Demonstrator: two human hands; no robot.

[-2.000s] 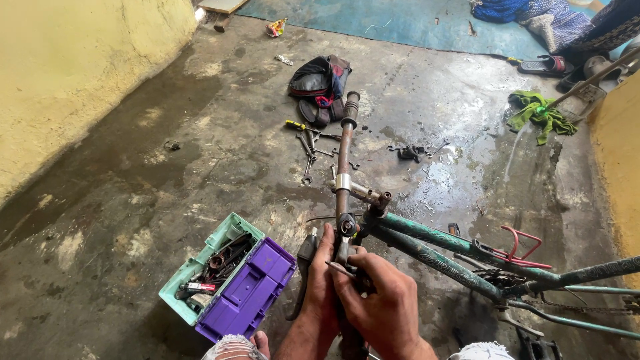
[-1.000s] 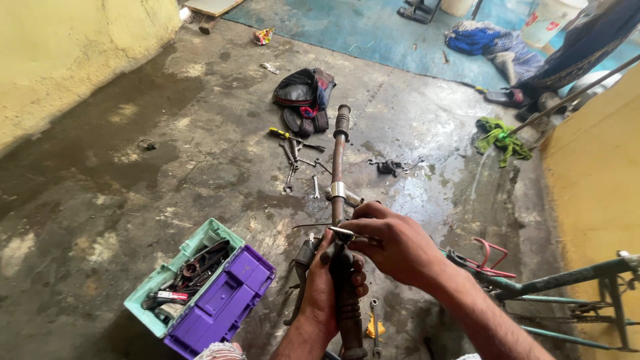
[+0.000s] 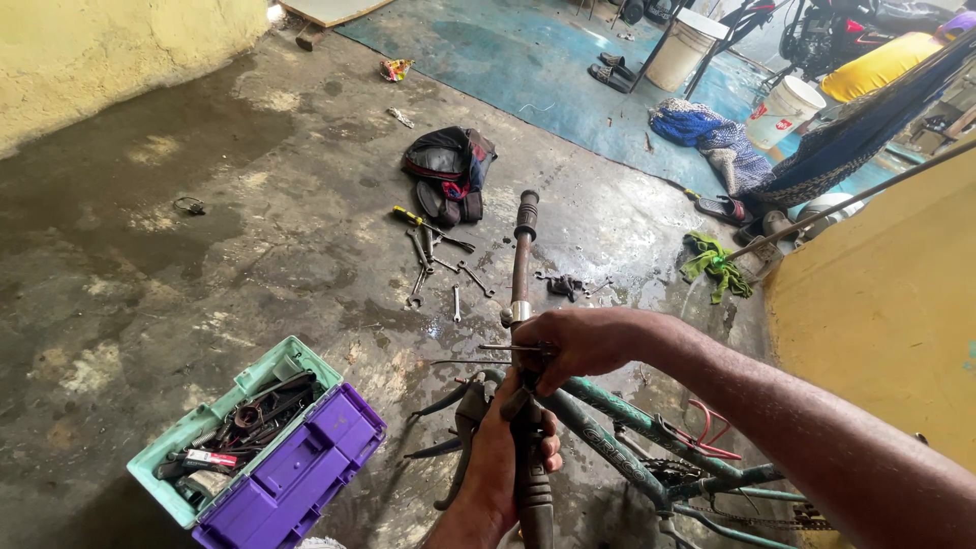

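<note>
A bicycle handlebar (image 3: 521, 267) with dark rubber grips runs up the middle of the view, a silver stem clamp (image 3: 520, 311) around it. My left hand (image 3: 503, 450) is wrapped around the bar near the lower grip (image 3: 534, 499), beside a black brake lever (image 3: 467, 427). Just below the clamp, my right hand (image 3: 568, 343) has its fingers closed on a small dark part at the bar; a thin metal rod sticks out to their left, and what exactly they hold is partly hidden. The green bicycle frame (image 3: 610, 450) lies behind and to the right of the hands.
An open green toolbox (image 3: 221, 415) with a purple lid stands at lower left. Several wrenches (image 3: 457, 303) and a yellow-handled screwdriver (image 3: 408, 216) lie beyond, near a dark bag (image 3: 450, 160). Green cloth (image 3: 713, 267) lies by the right wall. A person in yellow (image 3: 884, 65) is at upper right.
My right hand has moved from the lower bar up to just below the clamp. My left hand stays on the bar. The bicycle frame shows closer to the bar than one second ago.
</note>
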